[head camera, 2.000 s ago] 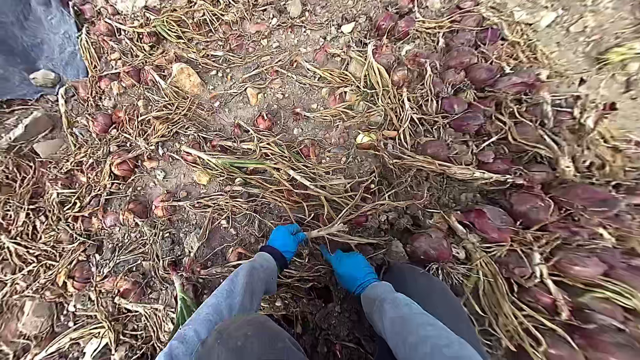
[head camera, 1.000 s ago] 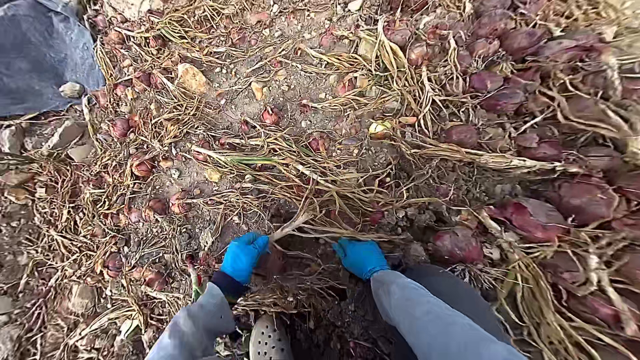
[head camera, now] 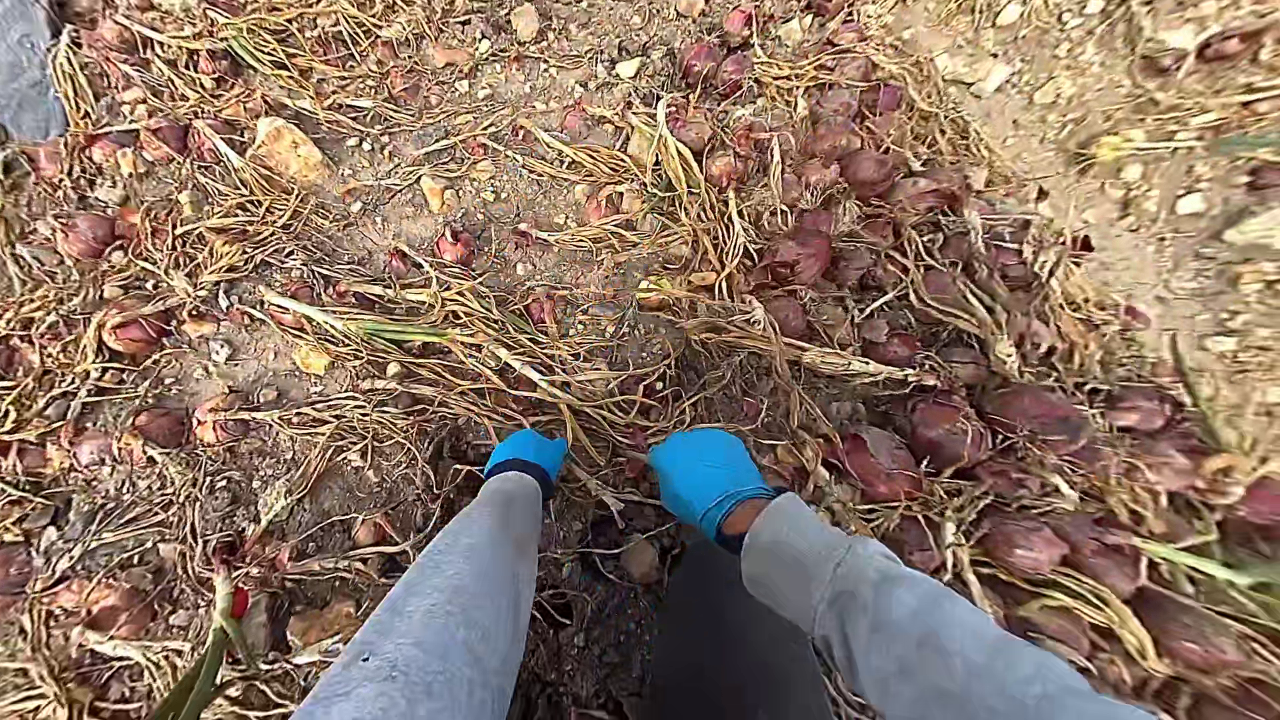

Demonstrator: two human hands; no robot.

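Note:
My left hand (head camera: 525,459), in a blue glove, reaches down among dry onion stalks (head camera: 500,370) at the lower middle; its fingertips are hidden. Close on its right, my right hand (head camera: 705,480), also gloved in blue, has its fingers curled at the edge of the same tangle, by a thin stalk. Whether either hand grips anything cannot be made out. Between the hands are withered stalks and dark soil. A green-and-white stalk (head camera: 400,330) lies across the dry ones ahead of them. A red onion (head camera: 880,463) rests to the right of my right hand.
A dense heap of red onions (head camera: 1025,415) spreads along the right. More onions, one of them a red onion (head camera: 135,330), lie among dry leaves on the left. A pale stone (head camera: 290,150) sits at the upper left, near a grey sheet (head camera: 28,75) in the corner. My dark-clad leg (head camera: 725,640) is below.
My hands have moved farther forward into the stalks. A second ago they were wider apart, with a dry bundle stretching between them. The perforated shoe seen then is out of sight.

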